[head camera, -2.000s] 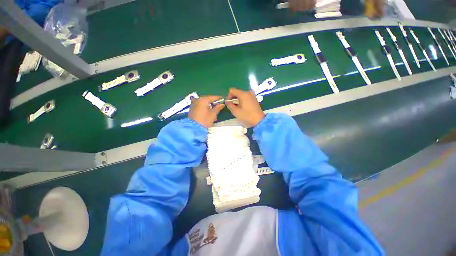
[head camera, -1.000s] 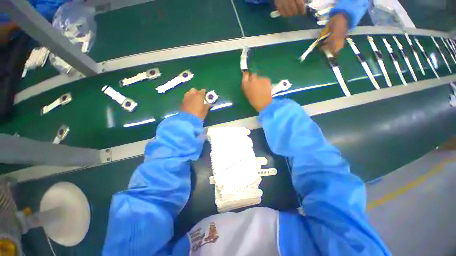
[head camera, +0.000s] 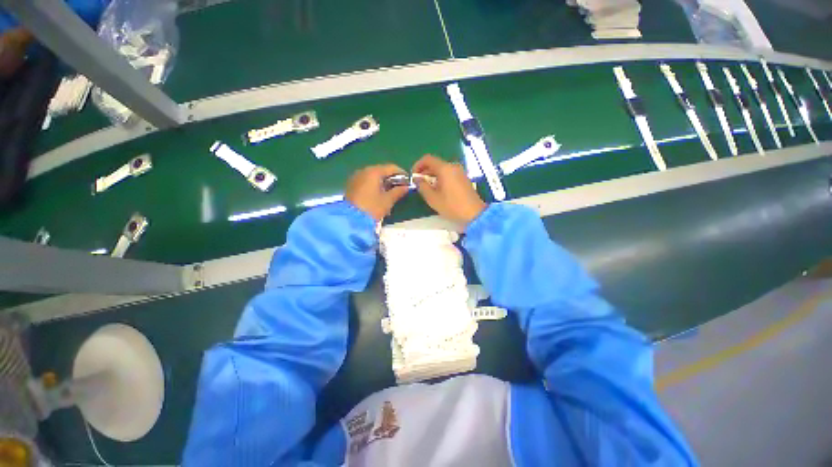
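Note:
My left hand (head camera: 373, 191) is closed on a watch head (head camera: 396, 181), mostly hidden between the fingers. My right hand (head camera: 443, 190) pinches the end of a white strap half (head camera: 422, 179) against the head. Both hands meet over the near rail of the belt. A strap pile (head camera: 427, 301) lies on the bench just below the hands. A watch with both strap halves (head camera: 473, 137) lies slantwise on the belt beside my right hand. A part-assembled watch (head camera: 532, 155) lies to its right.
Several part-assembled watches (head camera: 347, 137) lie on the left of the green belt (head camera: 410, 109); several finished watches (head camera: 641, 119) lie on the right. A white fan (head camera: 119, 381) and grey post (head camera: 91, 266) are at left. Plastic bags (head camera: 137, 59) and a far strap pile (head camera: 609, 16) are beyond.
My hands have come together over the near rail. A full-length watch now lies beside my right hand. The belt's watches have moved right. The other person's hands have left the far side.

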